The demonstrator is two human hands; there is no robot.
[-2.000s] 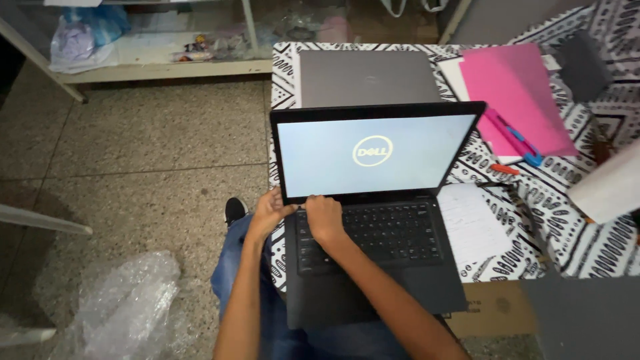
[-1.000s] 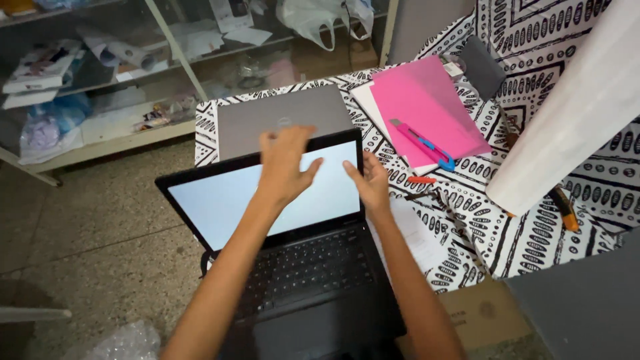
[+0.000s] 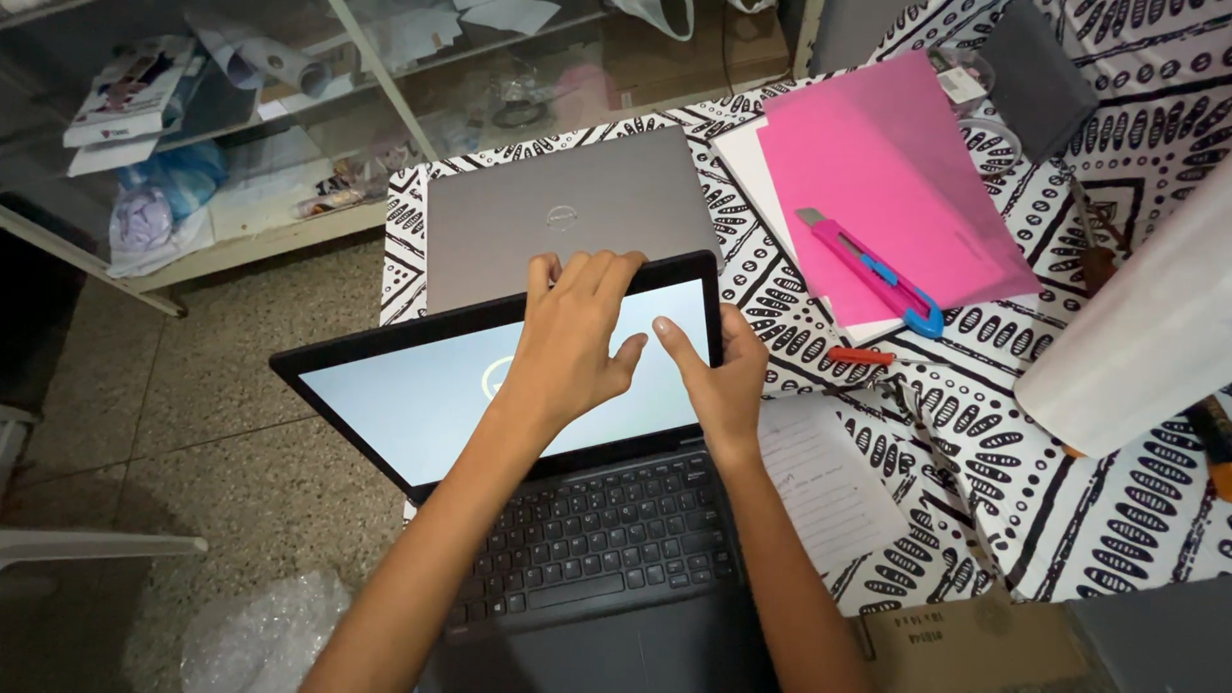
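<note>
A black Dell laptop [image 3: 597,539] stands unfolded before me, its lit screen [image 3: 414,404] showing a partly covered round logo. My left hand [image 3: 573,332] reaches across the screen, its fingers hooked over the top edge of the lid and its thumb in front of the display. At the lid's right edge is my right hand [image 3: 720,375], the fingers behind the frame and the thumb in front. The two thumbs are apart, close to each other. Behind the lid a closed grey Dell laptop [image 3: 568,183] lies on the patterned cloth [image 3: 799,318].
Right of the laptops lie a pink sheet [image 3: 885,173], a pink and blue box cutter [image 3: 871,272], a red-handled screwdriver [image 3: 861,356], lined paper [image 3: 828,481] and a white roll [image 3: 1136,327]. A glass-fronted shelf [image 3: 260,231] stands at back left. Clear plastic wrap [image 3: 265,630] lies on the floor.
Both hands have left the left hinge area of the laptop, where they were two seconds ago, and moved to the lid's top and right edges. The view has shifted.
</note>
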